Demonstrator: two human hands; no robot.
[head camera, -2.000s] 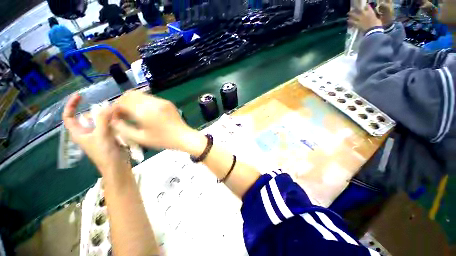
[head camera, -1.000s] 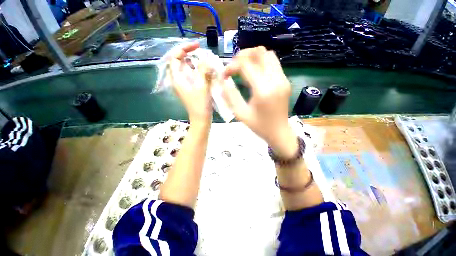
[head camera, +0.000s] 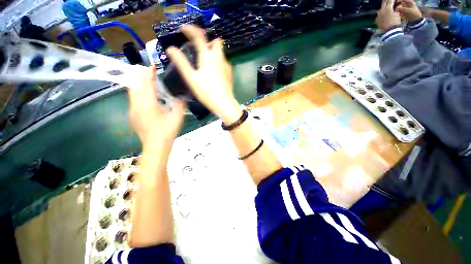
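The white sticker sheet (head camera: 77, 64) with dark round cut-outs stretches to the upper left from my left hand (head camera: 155, 116), which grips its near end. My right hand (head camera: 212, 77) has its fingers spread around a black cylindrical housing (head camera: 178, 77), raised above the belt beside my left fingertips. Both hands and the housing are blurred, and whether my left fingers touch the housing cannot be told. Below my arms, stacked white sheets (head camera: 206, 206) lie on the board.
Two housings (head camera: 266, 78) stand on the green belt (head camera: 317, 54); another (head camera: 46, 174) is at left. A dark object shows behind my right wrist. A holed tray (head camera: 106, 221) lies at left, another (head camera: 379, 105) at right by a neighbour's grey sleeves (head camera: 418, 82). Black glossy packs (head camera: 248, 33) lie beyond.
A housing is now in my right hand. The sheet, bunched at my hands before, now extends to the upper left. The view swung left and back right.
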